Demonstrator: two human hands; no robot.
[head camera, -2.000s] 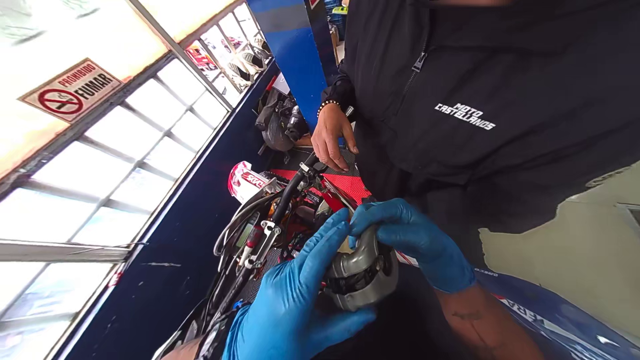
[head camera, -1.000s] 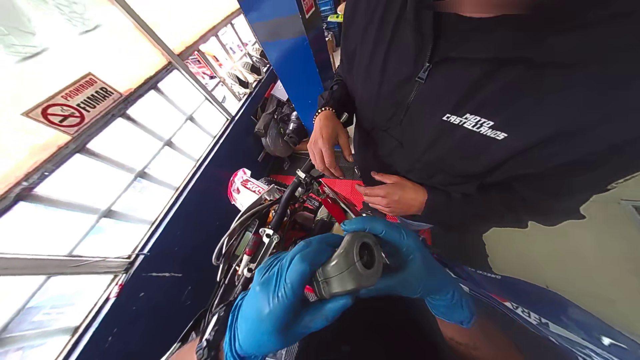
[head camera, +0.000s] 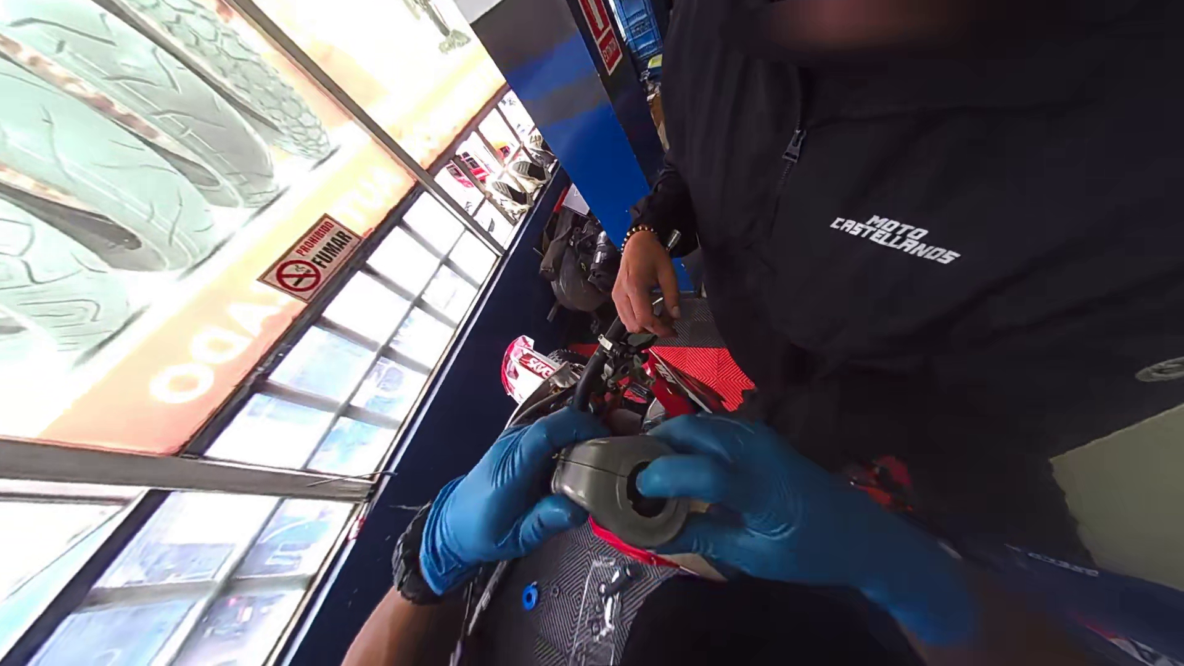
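Note:
A grey rounded housing with a dark round opening (head camera: 606, 476) is held between my two hands, over a motorcycle's handlebar area. My left hand (head camera: 509, 490), in a blue glove, grips its left side. My right hand (head camera: 740, 486), also gloved in blue, holds the right side, with a finger at the rim of the opening. Just beyond the housing is the black handlebar (head camera: 597, 370) of a red and white motorcycle. What the opening holds inside cannot be seen. A small blue ring (head camera: 530, 597) lies below my left hand.
A person in a black jacket (head camera: 897, 305) stands opposite, one bare hand (head camera: 645, 282) by the handlebar. Windows and a dark blue wall (head camera: 444, 416) run along the left. Red and grey patterned mats (head camera: 708, 370) cover the floor. Dark bulky gear (head camera: 573, 268) stands behind.
The housing has turned in my hands, and my right fingers have moved to its opening. One of the other person's two hands has gone from sight. The view has shifted.

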